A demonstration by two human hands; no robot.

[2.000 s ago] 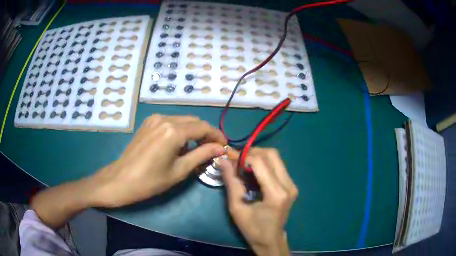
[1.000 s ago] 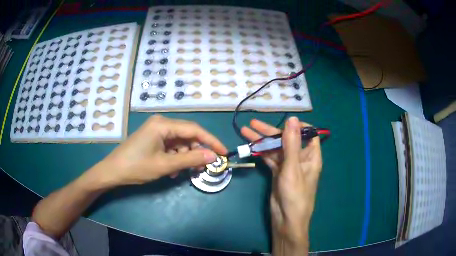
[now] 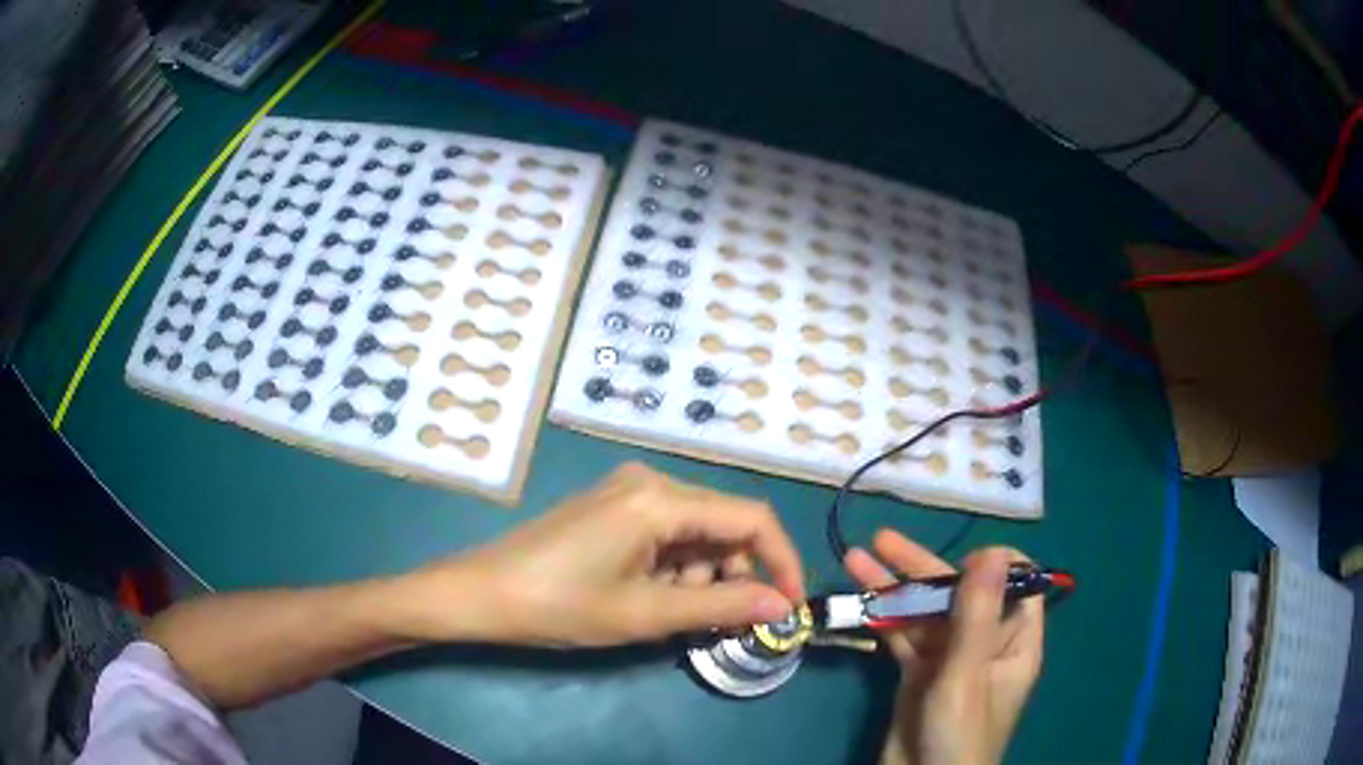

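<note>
The stepped silver metal fixture [image 3: 736, 673] stands on the green mat at lower centre, with a brass collar [image 3: 783, 634] on top and a thin brass-coloured pin [image 3: 849, 643] pointing right. My left hand [image 3: 598, 571] has thumb and index fingertips closed at the collar's top left; whether a small part is between them is hidden. My right hand [image 3: 969, 665] holds the wired hand tool [image 3: 915, 602] nearly level between thumb and fingers. Its white end and dark tip point left, close to the collar; contact cannot be told.
The left foam tray [image 3: 478, 475] and right foam tray [image 3: 807, 469] lie behind my hands, with dark parts in some cutouts. Red and black leads [image 3: 897, 446] loop over the right tray. Brown cardboard [image 3: 1248, 366] lies upper right, spare trays [image 3: 1308, 658] lower right, stacked papers far left.
My right hand has gone from beside the fixture to its right, turning the tool level. The view has shifted and tilted, so trays and fixture appear lower and further right.
</note>
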